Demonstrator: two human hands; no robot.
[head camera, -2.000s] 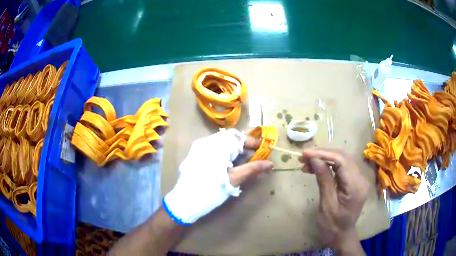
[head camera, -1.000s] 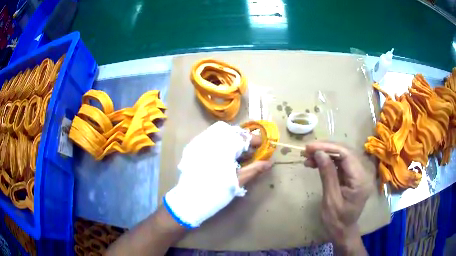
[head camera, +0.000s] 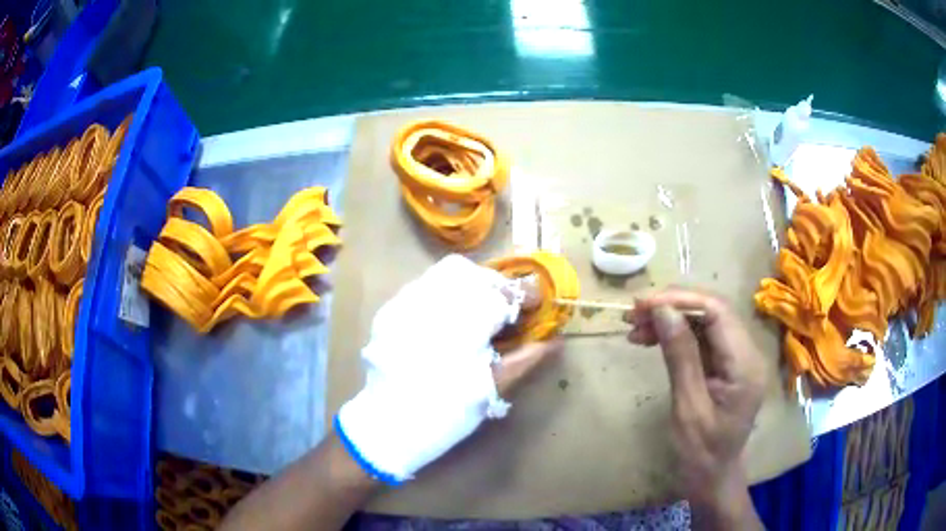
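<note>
My left hand (head camera: 430, 353), in a white knit glove with a blue cuff edge and bare fingertips, holds an orange looped piece (head camera: 561, 285) above the cardboard. The fingers partly hide the loop. My right hand (head camera: 705, 384) is bare and pinches a thin pale stick (head camera: 612, 305) between thumb and fingers. The stick points left and its tip meets the right side of the loop; whether it touches is unclear. A small white glue cup (head camera: 623, 252) stands just beyond the stick, with dark content.
Stacked orange ovals (head camera: 449, 182) lie on the cardboard sheet (head camera: 581, 436). Looped pieces with tails (head camera: 244, 259) lie on the metal plate (head camera: 239, 404), beside a filled blue crate (head camera: 119, 311). Loose orange strips (head camera: 861, 259) and a white bottle (head camera: 793, 127) are at right. A green surface (head camera: 415, 52) runs behind.
The orange loop has turned in my left fingers and its opening shows more than at first. The stick has stayed at its right side, now lying nearly level. The whole view has shifted slightly.
</note>
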